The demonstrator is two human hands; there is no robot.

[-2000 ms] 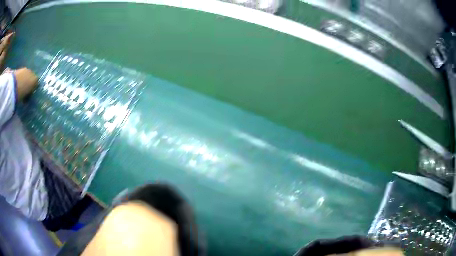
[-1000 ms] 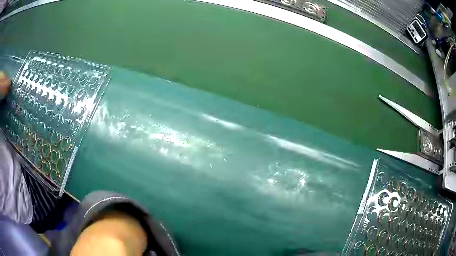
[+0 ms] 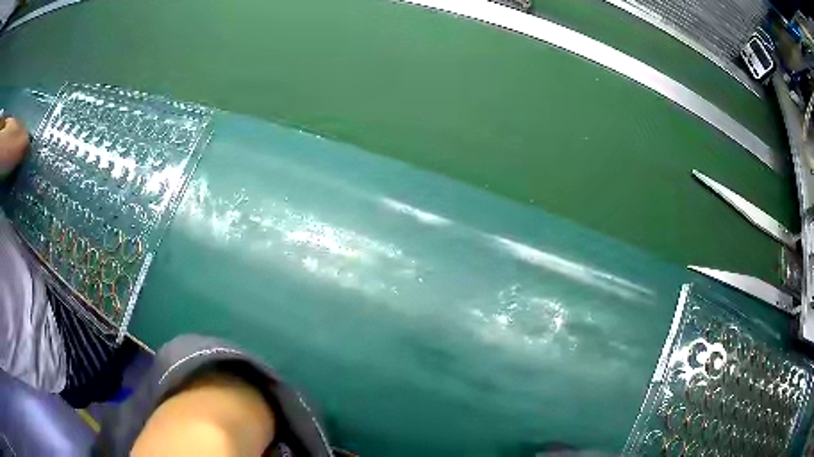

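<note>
My left hand [image 3: 205, 421] is at the bottom left, coming out of a dark sleeve. It is blurred and cut off by the lower edge, and its fingers are hidden. My right hand is out of view; only a dim dark shape shows at the bottom edge, right of centre. A clear parts tray [image 3: 669, 357] lies on the glossy green mat [image 3: 402, 330] at the lower right, with rows of round pockets and thin rings in them, its lower part cut off.
Another clear tray [image 3: 183, 198] lies at left, near a neighbour's hand [image 3: 12, 145]. Beyond the mat is the green belt [image 3: 357, 80] with a pale divider rail [image 3: 571, 45]. Two pointed guides [image 3: 741, 207] angle in at right, beside metal-framed equipment.
The fixture beyond the rail has moved almost out of view at the top. The one between the guides has largely gone from sight. The right arm has dropped from the bottom edge.
</note>
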